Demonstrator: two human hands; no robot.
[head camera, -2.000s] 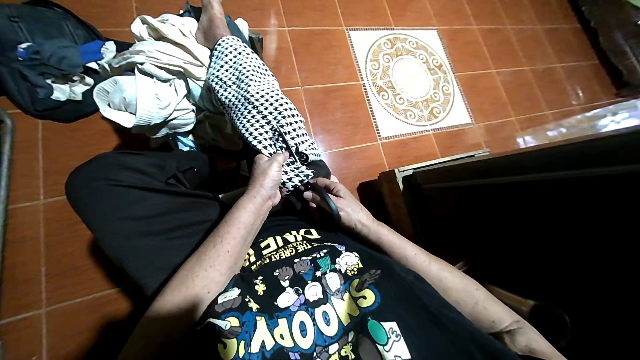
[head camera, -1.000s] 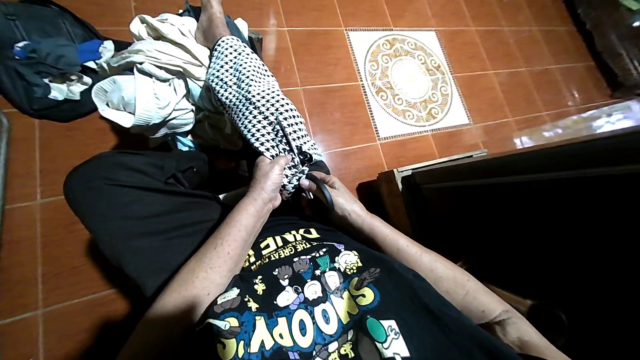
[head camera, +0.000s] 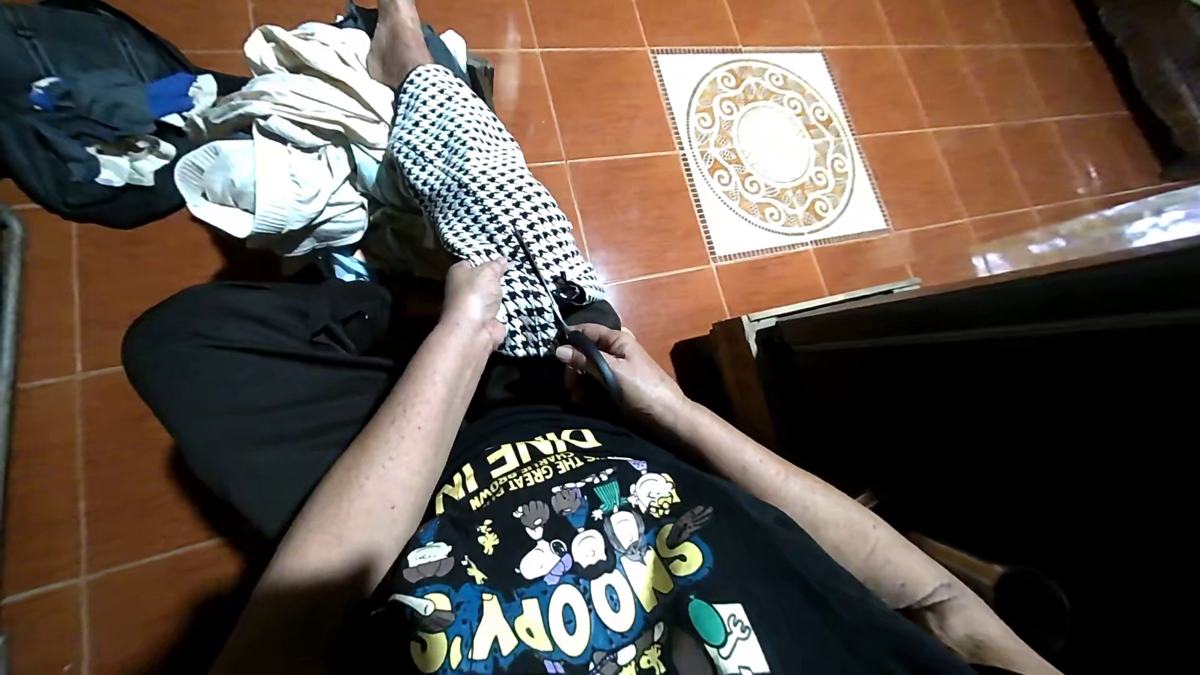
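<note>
A black-and-white houndstooth cloth (head camera: 478, 178) lies along my outstretched leg, with my bare foot (head camera: 398, 42) beyond its far end. My left hand (head camera: 476, 302) pinches the near edge of this cloth between thumb and fingers. Scissors with black handles (head camera: 592, 361) are in my right hand (head camera: 626, 367), at the cloth's near right corner. Their blades point away from me over the cloth; whether fabric sits between them cannot be told. A small dark tie or cord (head camera: 572, 289) rests on the cloth beside the blades.
Cream and white garments (head camera: 291, 141) are heaped left of my foot. Beyond them lies a black bag (head camera: 66, 103) with dark and blue cloth on it. Dark wooden furniture (head camera: 937, 347) stands close on my right. A patterned tile inset (head camera: 773, 150) is set in the orange tiled floor.
The scissors' blades have shifted over the cloth and the handles have turned slightly in my right hand. My left hand keeps its hold at about the same place.
</note>
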